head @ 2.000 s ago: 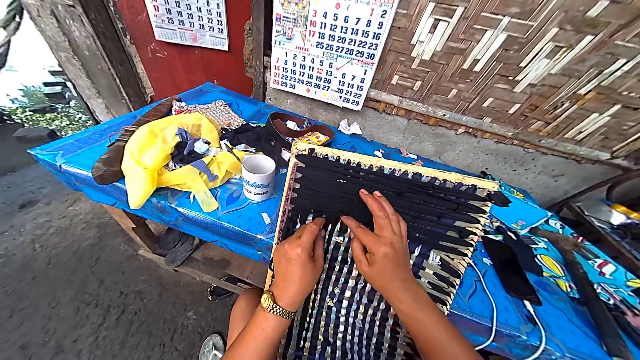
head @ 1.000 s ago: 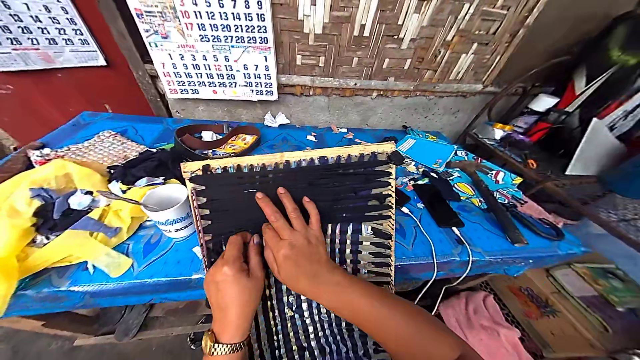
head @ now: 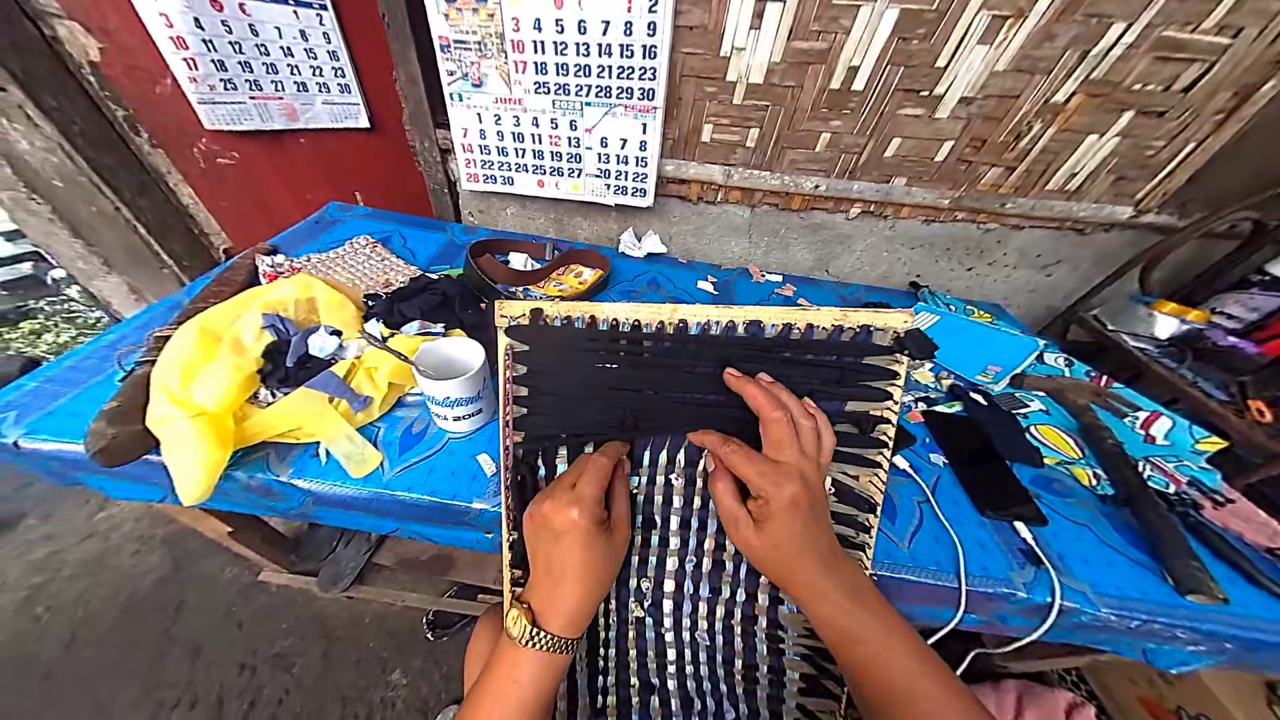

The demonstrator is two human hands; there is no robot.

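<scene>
A wooden loom frame [head: 705, 316] with pegs along its edges leans against the table. Black fabric strips [head: 620, 375] are stretched across its upper part, and a checkered woven section [head: 665, 600] in dark and pale strips fills the lower part. My left hand [head: 580, 520], with a gold-coloured watch at the wrist, pinches at the lower edge of the black strips, thumb against index finger. My right hand [head: 775, 465] lies just right of it, fingers spread over the black strips, thumb and index tip near the same edge. What lies between the left fingertips is too small to tell.
On the blue-covered table [head: 440, 500] are a yellow cloth [head: 210, 370] with fabric scraps, a white mug [head: 455, 385], and a brown strap [head: 500, 262]. To the right lie a black phone [head: 980, 465] with white cables [head: 955, 560] and a dark wooden bar [head: 1140, 490].
The view has swung right and then partly back. Both hands stay at the lower edge of the black strips; the fingers of my right hand have shifted slightly.
</scene>
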